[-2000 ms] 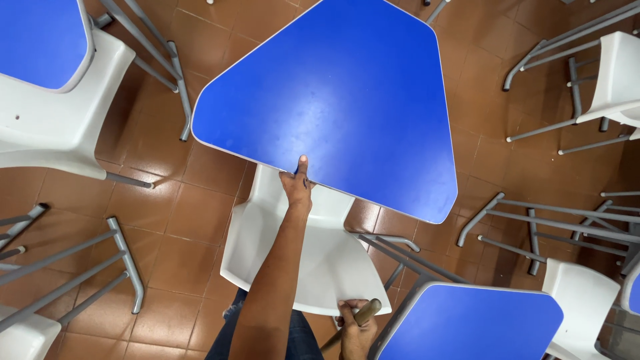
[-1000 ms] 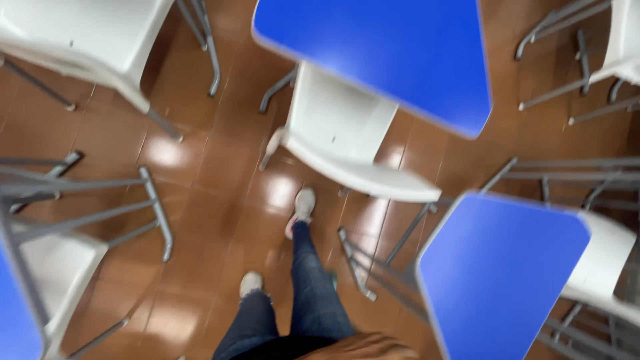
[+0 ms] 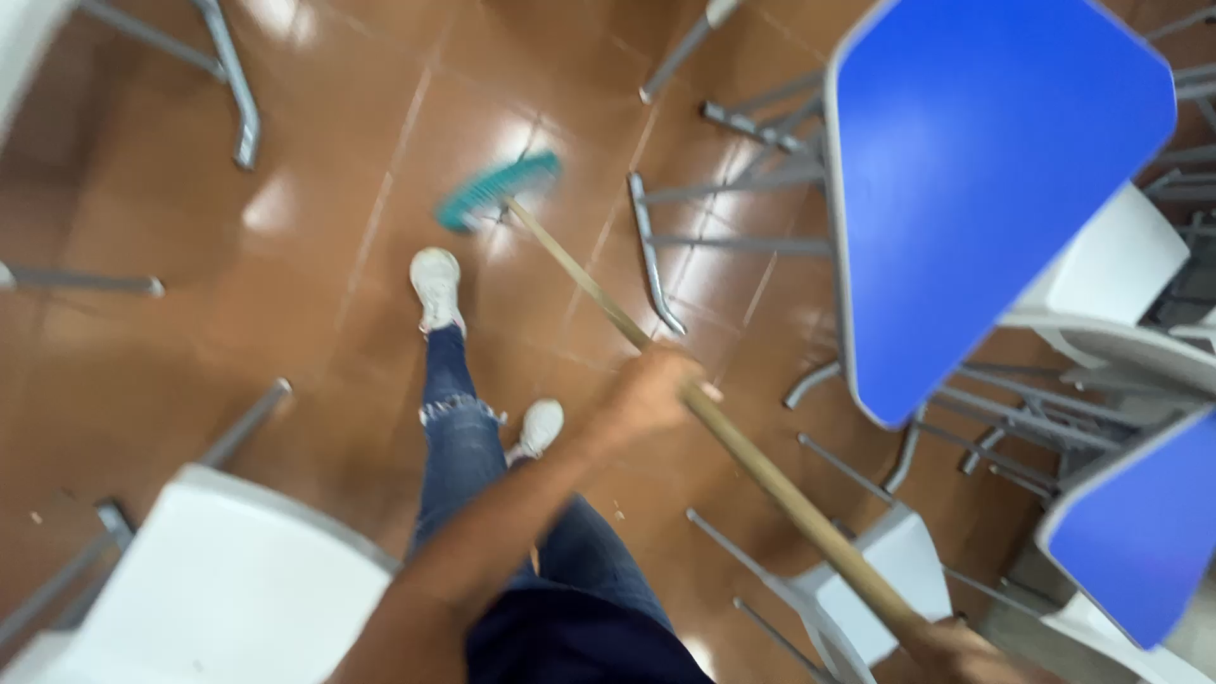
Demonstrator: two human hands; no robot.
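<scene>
A long wooden handle [image 3: 788, 494] runs diagonally from the lower right to a teal broom head [image 3: 499, 190], which is over the brown tiled floor and slightly blurred. My left hand [image 3: 665, 385] is closed around the middle of the handle. At the bottom right edge, my right hand [image 3: 969, 651] grips the handle's upper end; part of it is cut off by the frame. One white shoe [image 3: 437, 285] stands just below the broom head.
A blue-topped desk [image 3: 988, 190] with grey metal legs stands at the right, a second blue desk top [image 3: 1140, 522] below it. White chair seats [image 3: 237, 589] are at the lower left and lower right. Small bits of debris [image 3: 617, 511] lie on the tiles.
The view has shifted greatly. Two seconds ago one hand was at a blue desk's edge and the other at a handle; now both hold the handle, and the broom head shows.
</scene>
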